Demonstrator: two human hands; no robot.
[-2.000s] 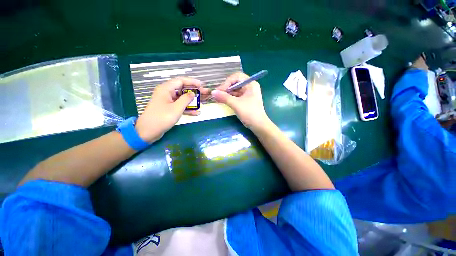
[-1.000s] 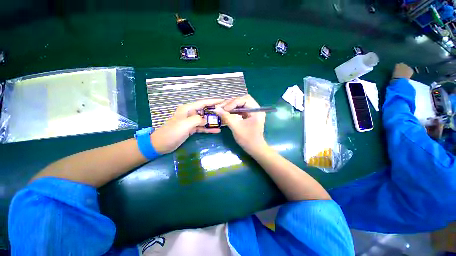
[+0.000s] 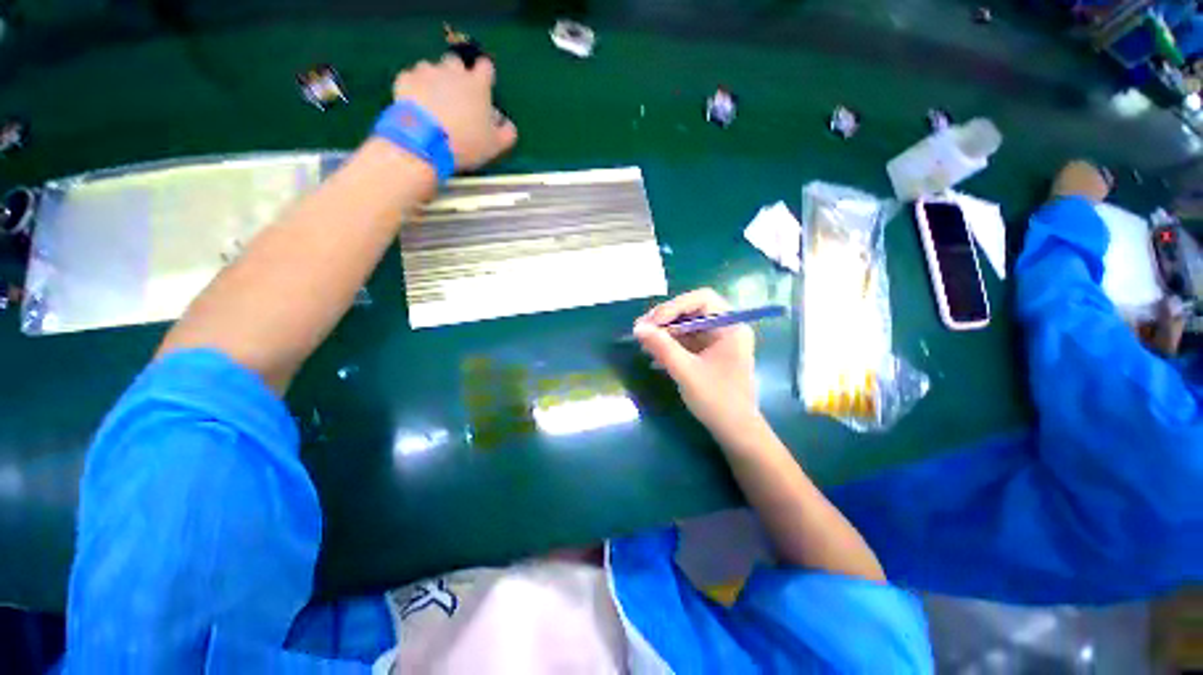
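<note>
My left hand (image 3: 455, 108), with a blue band on the wrist, is stretched to the far side of the mat, back of the hand up. A dark module (image 3: 466, 53) shows at its far edge; the fingertips are mostly hidden, so I cannot tell what they hold. My right hand (image 3: 706, 353) is shut on slim dark tweezers (image 3: 739, 318), above the mat right of the amber pieces. A finished-looking squarish module (image 3: 321, 87) lies left of my left hand. The striped adhesive sheet (image 3: 534, 251) lies uncovered between the hands.
Amber film pieces (image 3: 495, 396) lie near me. A large clear bag (image 3: 112, 257) is left, under my forearm. Right are a white scrap (image 3: 774, 235), narrow bag (image 3: 844, 310), phone (image 3: 954, 264) and white bottle (image 3: 943, 158). Modules (image 3: 720, 107) lie beyond; another person's blue sleeve (image 3: 1075, 396) is far right.
My left hand has moved from the sheet to the far modules and no longer shows the module it held. A module now lies left of it. My right hand has moved right and nearer me.
</note>
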